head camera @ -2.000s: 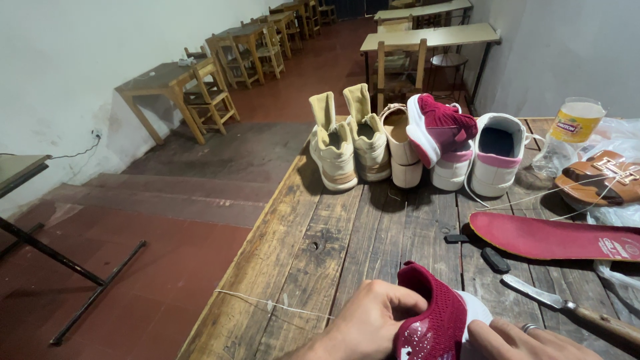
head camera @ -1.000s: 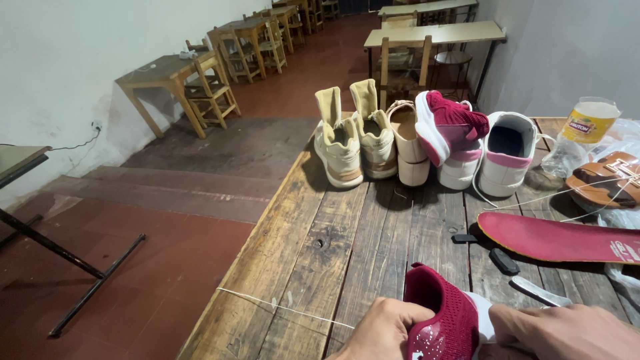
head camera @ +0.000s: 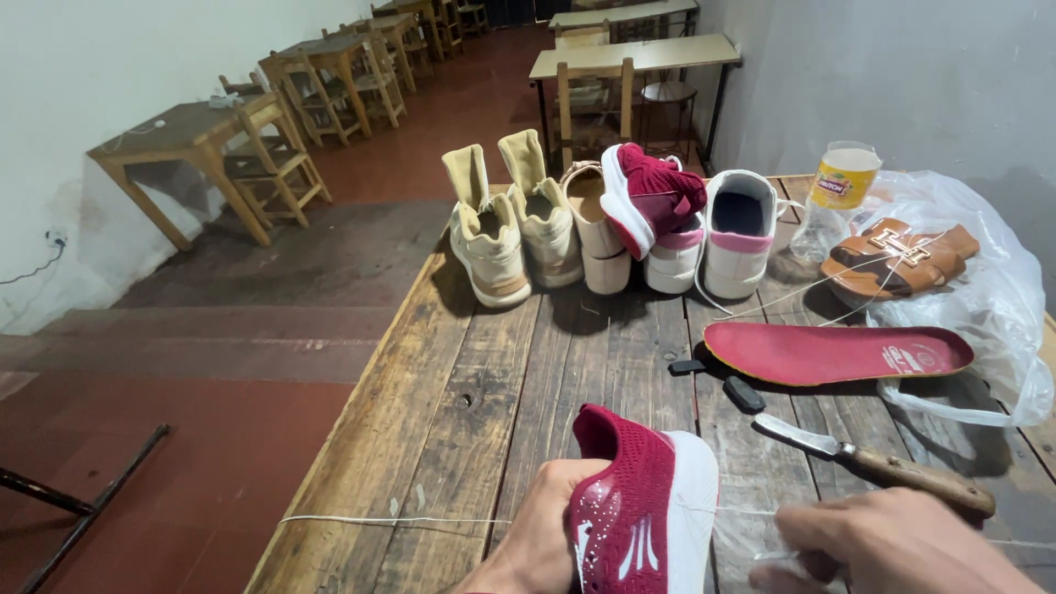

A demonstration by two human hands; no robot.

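Note:
A dark red mesh sneaker with a white sole (head camera: 635,503) stands heel-up at the bottom centre, held by my left hand (head camera: 540,528), whose fingers reach into its opening. My right hand (head camera: 883,536), slightly blurred, is to the right of the sole. A thin pale thread (head camera: 747,511) runs from the sole to its closed fingers, and something thin and shiny, too blurred to name, shows below them. More white thread (head camera: 371,520) lies across the table left of the shoe. A knife with a wooden handle (head camera: 916,478) lies just beyond my right hand.
Along the wooden table's (head camera: 412,412) far side stand beige sneakers (head camera: 487,247), a beige shoe (head camera: 606,256), white sneakers (head camera: 738,256) and a red sneaker (head camera: 648,194) on top. A red insole (head camera: 825,351), black pieces (head camera: 742,396), a brown sandal (head camera: 899,260), a cut bottle (head camera: 841,177) and a plastic bag (head camera: 990,305) lie right.
My right hand has moved away from the shoe to the right, and thread now shows stretched between them. The sneaker stands more upright, with more of its sole in view.

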